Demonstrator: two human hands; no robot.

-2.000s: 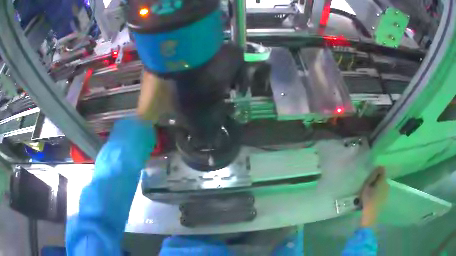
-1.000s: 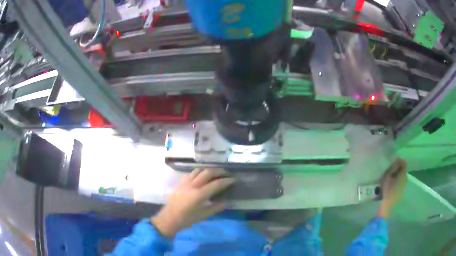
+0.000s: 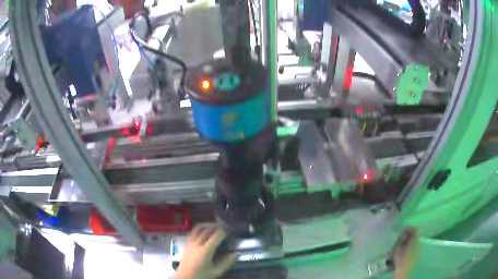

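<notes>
The black vertical camera (image 3: pixel 245 190) with a blue band and an orange light stands in the middle, above the silver fixture (image 3: pixel 253 254), which is brightly lit. My left hand (image 3: pixel 203 255) is at the fixture's left side, fingers towards the base of the camera; its fingertips are partly hidden and I cannot tell if it holds anything. My right hand (image 3: pixel 405 255) is small and blurred at the bench's right edge, beside the small silver plate (image 3: pixel 378 266). A dark spot shows at its fingers; I cannot tell what it is. The dark front block (image 3: pixel 259 272) is cut off by the lower edge.
Red bins (image 3: pixel 162 219) lie behind the bench, left of the camera. Two slanted metal plates (image 3: pixel 336 155) with a red light stand to the right. Conveyor rails (image 3: pixel 158 188) run behind. Frame posts (image 3: pixel 76 158) rise on both sides. A black holder (image 3: pixel 41 253) is at the left.
The view has tilted up, so the bench sits lower. My left hand has moved from the dark front block to the fixture's left side. My right hand stays by the small plate.
</notes>
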